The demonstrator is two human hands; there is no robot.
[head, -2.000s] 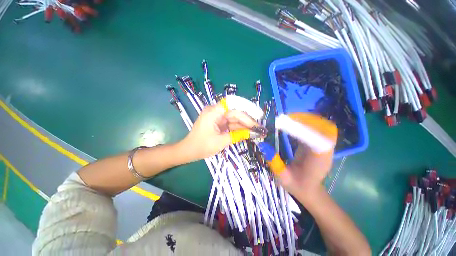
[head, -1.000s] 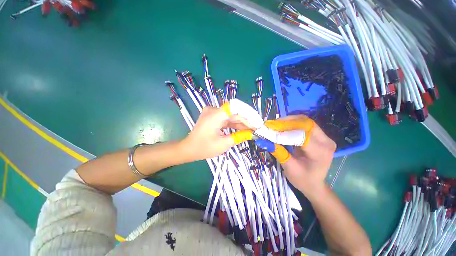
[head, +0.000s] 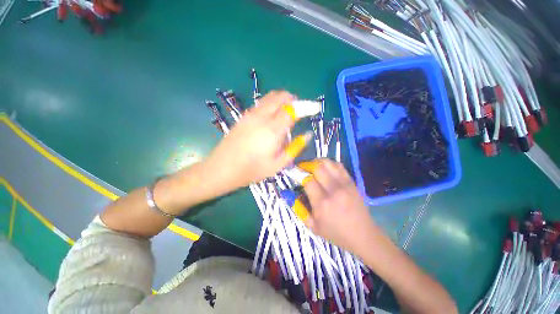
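A fanned bundle of white-sleeved wire harnesses (head: 307, 251) lies in front of me, small connector ends pointing away, red and dark ends near my body. My left hand (head: 255, 138), with white and yellow finger coverings, is over the upper part of the bundle. Its thumb and index finger are apart with nothing visible between them. My right hand (head: 338, 199), with orange, white and blue coverings, is low over the middle of the bundle. Its fingertips are close to the white sleeves; whether they grip one cannot be told. The hands cover part of the connector ends.
A blue parts bin (head: 455, 162) holding small black parts stands right of the bundle. Other harness piles lie at upper right (head: 457, 67), lower right (head: 516, 270) and upper left (head: 92, 12). A metal rail (head: 319, 27) runs behind the bin.
My hands were together at the fingertips and have come apart. My left hand has risen and its fingers have opened. My right hand has moved left and down, off the bin's edge.
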